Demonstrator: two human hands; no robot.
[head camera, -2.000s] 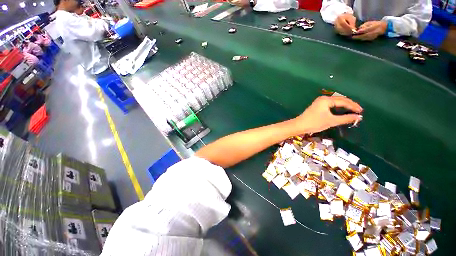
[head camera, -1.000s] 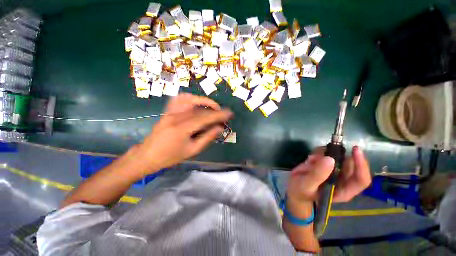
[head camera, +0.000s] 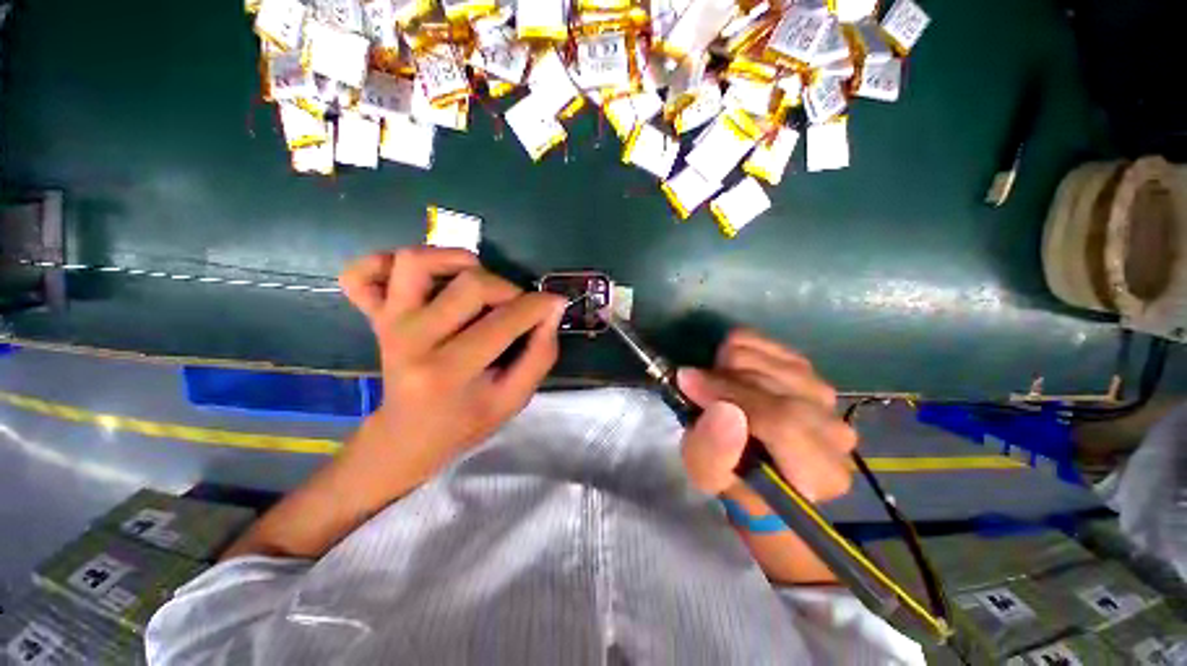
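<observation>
A small dark device housing (head camera: 578, 285) with a pale tab on its right side lies on the green bench in front of me. My right hand (head camera: 768, 416) grips the soldering iron (head camera: 657, 368), whose tip is at the right part of the housing. My left hand (head camera: 456, 338) has its thumb and index fingertips pinched at the housing's left side; what they pinch is too small to tell. The thin solder wire (head camera: 195, 277) runs from the left to this hand. One pouch battery (head camera: 454, 229) lies just behind my left fingers.
A loose pile of pouch batteries (head camera: 601, 65) lies behind the housing. At the right are a round tan dish (head camera: 1146, 234), a thin dark tool (head camera: 1005, 182) and a black box. A dark stand (head camera: 37, 241) is at the left edge. Wrapped cartons (head camera: 143, 553) stand on the floor.
The view first swung from the left side down onto the bench. Since then the iron has come left, its tip now at the housing. My left fingers have closed in beside it.
</observation>
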